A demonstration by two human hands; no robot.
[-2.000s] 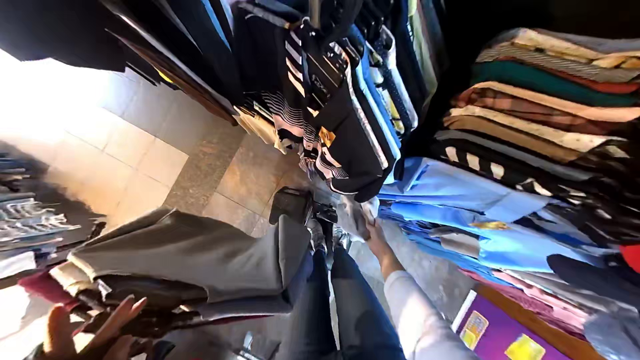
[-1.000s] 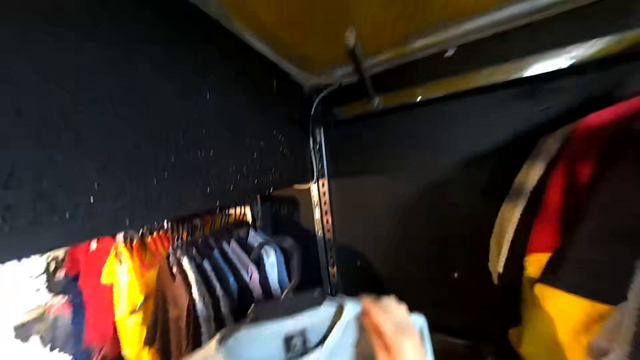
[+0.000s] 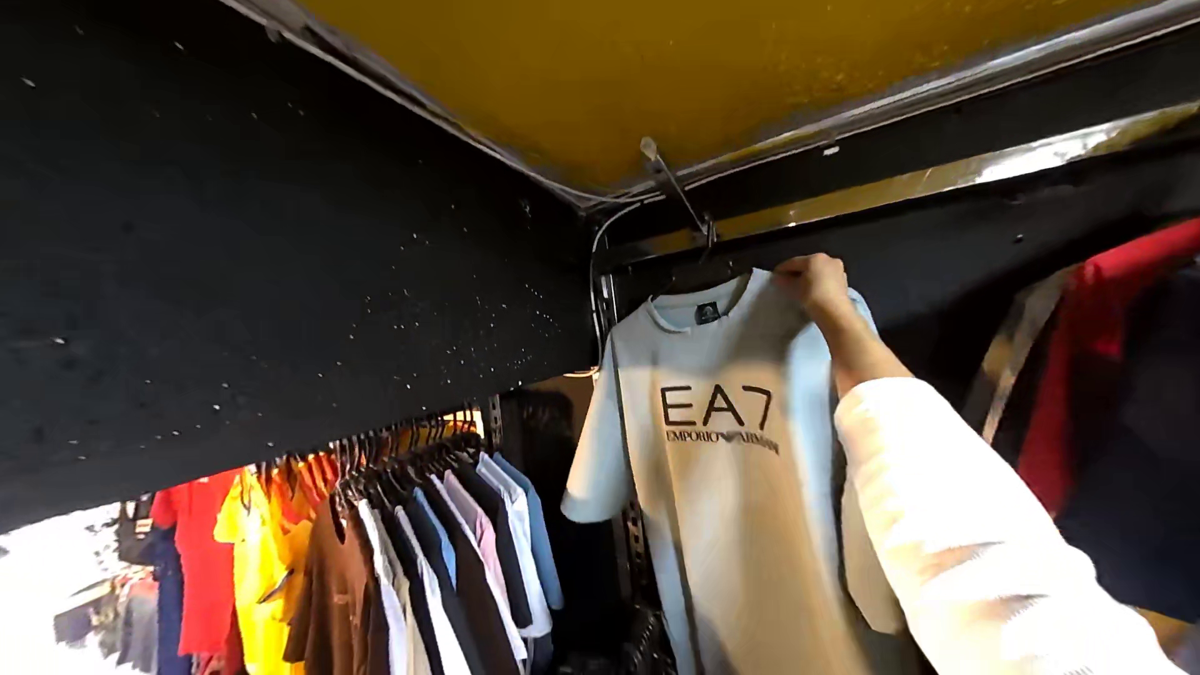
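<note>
My right hand (image 3: 817, 281), in a white sleeve, grips the shoulder of a light-coloured EA7 Emporio Armani T-shirt (image 3: 717, 487) high at the centre right. The shirt is on a black hanger (image 3: 698, 275), mostly hidden inside the collar. The hanger's hook is close to the end of a metal wall hook (image 3: 677, 187) under the ceiling; whether its weight rests there cannot be told. Dark print runs across the chest, and a small dark label shows inside the neck. My left hand is out of view.
Several T-shirts (image 3: 450, 553) hang in a row at the lower left, beneath a dark wall panel (image 3: 234, 262). A vertical slotted metal rail (image 3: 636, 544) stands behind the held shirt. Red and dark garments (image 3: 1087, 375) hang at the right. The yellow ceiling (image 3: 609, 84) is close above.
The view has swung from the floor and folded clothes up to the ceiling corner. Since one second ago, the light shirt and the hand on it have risen toward the wall hook.
</note>
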